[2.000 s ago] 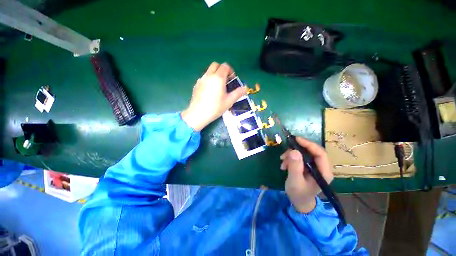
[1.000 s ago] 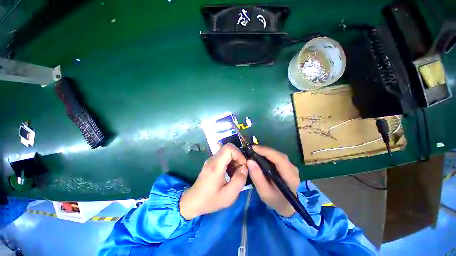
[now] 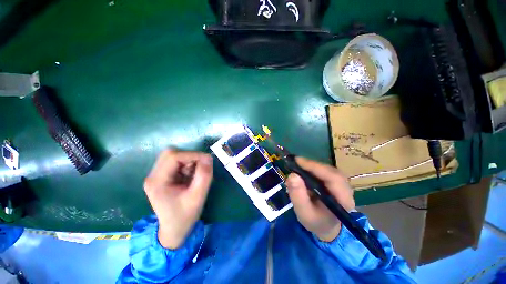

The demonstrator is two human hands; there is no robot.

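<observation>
A white backing strip (image 3: 228, 161) lies slanted on the green bench with several dark LCD modules (image 3: 253, 161) on it. Orange-yellow flex tails (image 3: 261, 136) stick out along its right edge. My right hand (image 3: 322, 197) holds the black soldering iron (image 3: 332, 204) like a pen, its tip over the flex tails. My left hand (image 3: 178, 191) is left of the strip, off it, with fingers curled and thumb and index close together. Whether it pinches something thin cannot be told. The lower flex tails are hidden behind my right hand and the iron.
A black fan housing (image 3: 266, 39) stands at the back. A translucent cup with silvery waste (image 3: 331, 77) is right of it, above a cardboard pad (image 3: 347, 119). The black iron stand (image 3: 438, 83) is far right. A dark ridged row of parts (image 3: 64, 133) and a single module (image 3: 10, 155) lie left.
My left hand has come off the strip and moved left, uncovering the modules. The iron has stayed at the flex tails in my right hand. The view has shifted and come closer.
</observation>
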